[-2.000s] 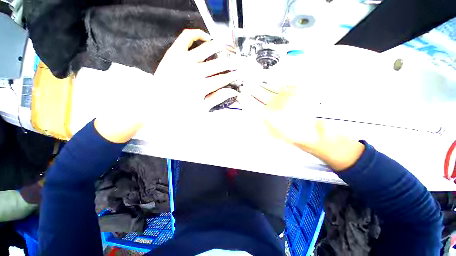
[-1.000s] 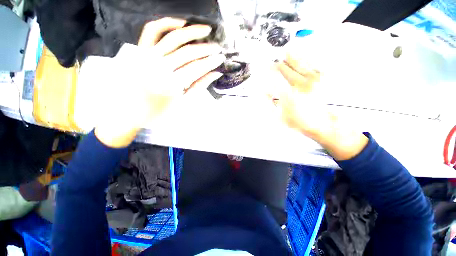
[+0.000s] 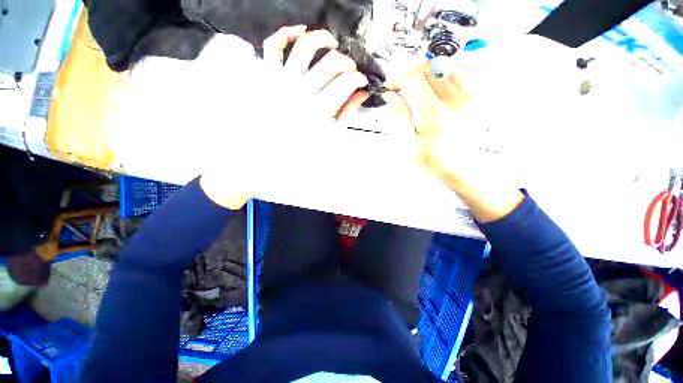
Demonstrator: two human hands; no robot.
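Note:
A dark garment [image 3: 247,21] lies heaped at the top left of the white machine table, and a narrow dark part of it reaches down to my fingertips. My left hand [image 3: 299,82] holds this part with bent fingers. My right hand [image 3: 430,105] pinches its small end from the right, and the fingertips of both hands nearly meet. The glare hides much of both hands. The round tension dial [image 3: 443,43] is just above my right hand. The needle area is blurred among shiny metal.
Red-handled snips [image 3: 663,221] lie at the right table edge. A tan pad [image 3: 82,105] lies at the left. A black strip [image 3: 588,21] slants at the upper right. Blue crates [image 3: 449,299] with dark garments [image 3: 213,277] stand below. Part of another person shows at far left.
Both hands have come together at the small dark end, after being apart around the dark piece. The view has shifted, and the snips show more fully.

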